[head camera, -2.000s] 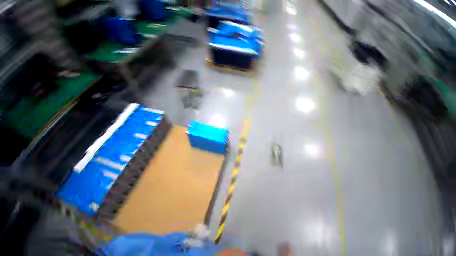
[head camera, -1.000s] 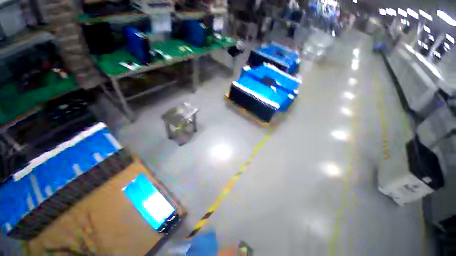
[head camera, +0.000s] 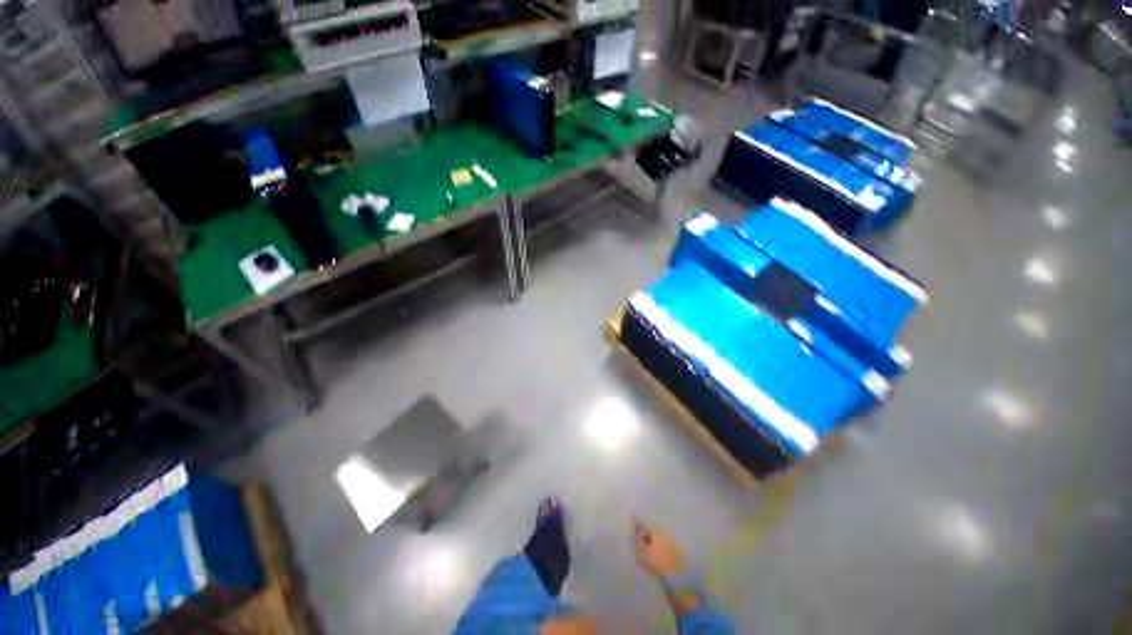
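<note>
My right hand (head camera: 660, 556) is small and blurred at the bottom centre, below a blue sleeve cuff; its finger positions are unclear. My left hand does not show; blue smock cloth (head camera: 507, 598) and an unclear skin-toned patch lie at the bottom edge. Blue-wrapped battery packs (head camera: 732, 354) stand on a low pallet (head camera: 677, 399) ahead right, with white strips along their ends and a dark item on top. Another group of blue packs (head camera: 826, 155) stands behind. More blue packs (head camera: 93, 589) with white strips are cut off at the lower left. My hands touch none of them.
A low metal stool (head camera: 416, 449) stands left of centre. Green benches (head camera: 428, 186) run across the upper left, with blue packs and papers on top. A dark shape (head camera: 548, 546), perhaps a shoe, shows by the smock. Grey machinery stands at the back.
The view has swung left and moved forward. The pack group ahead is larger and nearer. The near board with its single pack has left view; the left packs are mostly cut off.
</note>
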